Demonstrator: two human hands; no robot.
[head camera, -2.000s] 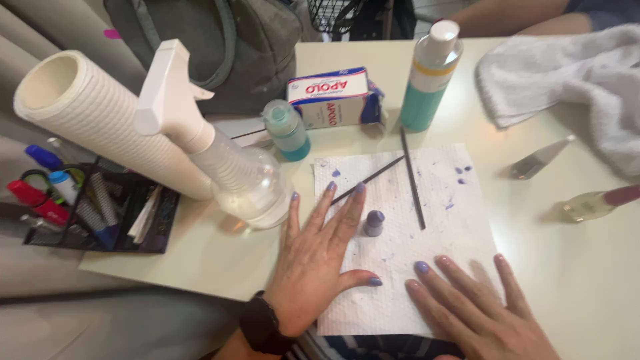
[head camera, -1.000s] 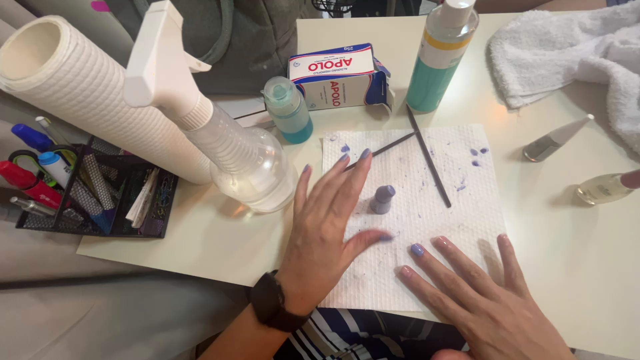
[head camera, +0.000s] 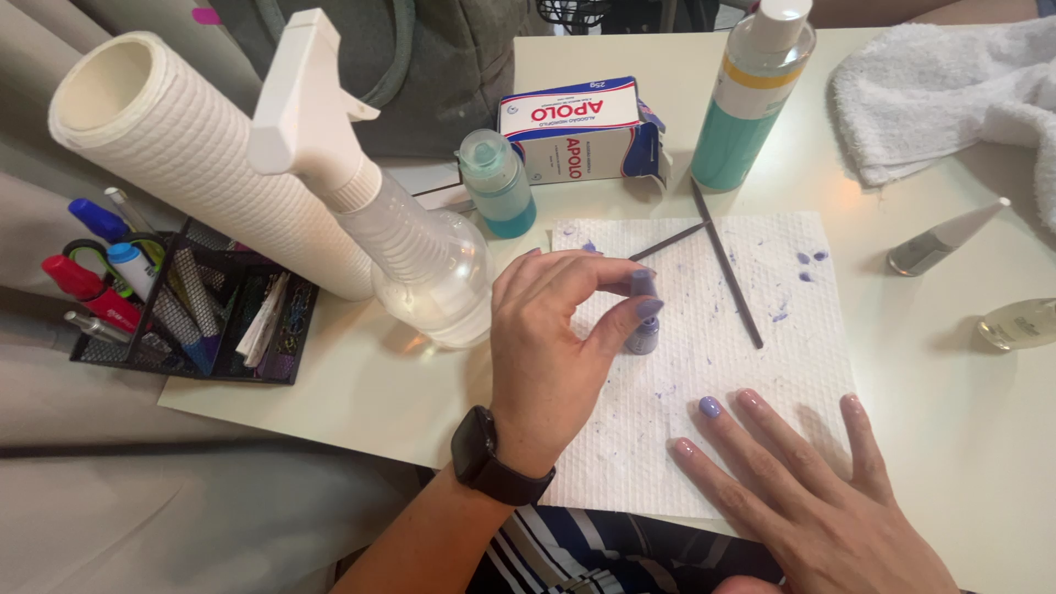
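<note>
My left hand (head camera: 553, 338), with a black watch at the wrist, pinches the cap of a small purple nail polish bottle (head camera: 643, 337) between thumb and fingers. That bottle stands upright on a white paper towel sheet (head camera: 685, 462) marked with purple smudges. My right hand (head camera: 813, 487) lies palm down with fingers spread, partly on the sheet, holding nothing. One of its fingernails is purple; the other nails in sight look pinkish. Two dark thin sticks, a longer one (head camera: 733, 280) and a shorter one (head camera: 670, 241), meet near the sheet's top edge.
Left of the sheet are a spray bottle (head camera: 437, 272), a paper towel roll (head camera: 239, 173) and a black mesh organizer (head camera: 223, 330). Behind stand a small teal bottle (head camera: 499, 190), an Apolo cotton box (head camera: 577, 132) and a tall teal bottle (head camera: 738, 124). Rightward are a towel (head camera: 940, 99) and two small bottles (head camera: 928, 247), (head camera: 1019, 324).
My left hand was spread flat beside the purple bottle; its thumb and fingers have now closed on the cap. My right hand stays spread on the sheet.
</note>
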